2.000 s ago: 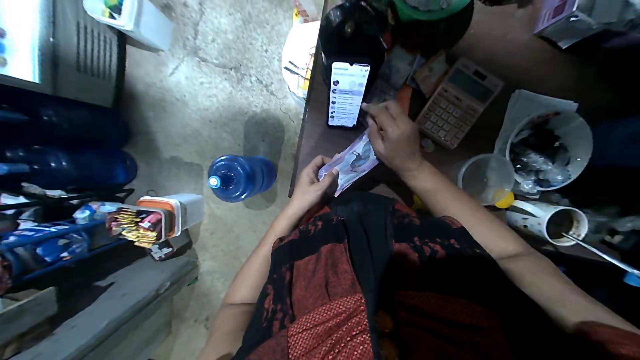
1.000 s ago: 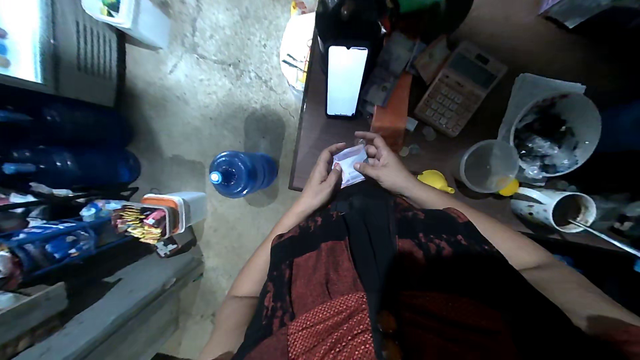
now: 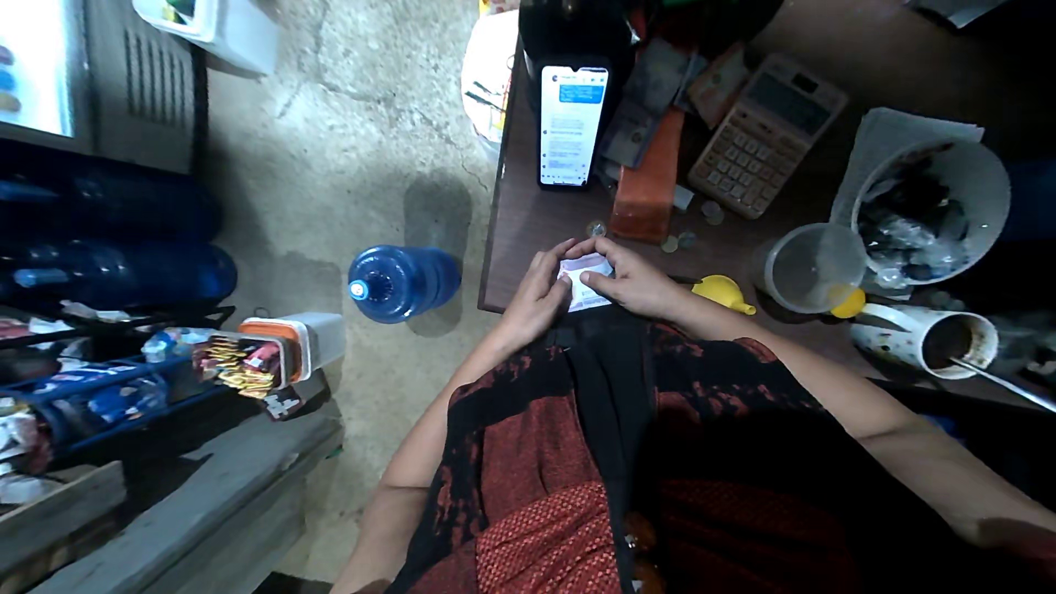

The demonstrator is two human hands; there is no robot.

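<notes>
Both my hands hold a small whitish-purple packet or folded paper (image 3: 587, 282) at the near edge of the brown table (image 3: 528, 223). My left hand (image 3: 538, 293) grips its left side, and my right hand (image 3: 620, 279) has its thumb on the right side. Beyond them lies a phone with a lit screen (image 3: 572, 128). An orange wallet or pouch (image 3: 648, 181) rests to its right, beside banknotes (image 3: 643, 103) and a few coins (image 3: 711, 212). A calculator (image 3: 767, 136) is farther right. The yellow object (image 3: 724, 293) lies just past my right wrist.
On the right stand a clear plastic container (image 3: 813, 268), a white bucket of plastic bags (image 3: 932, 214) and a mug with a spoon (image 3: 924, 340). A blue water jug (image 3: 403, 283) is on the concrete floor, left of the table. Shelves with packets (image 3: 239, 363) are at far left.
Two seconds ago my right hand was higher, near the phone, and the held item looked longer. Now both hands are close together around it. The phone's screen shows different content.
</notes>
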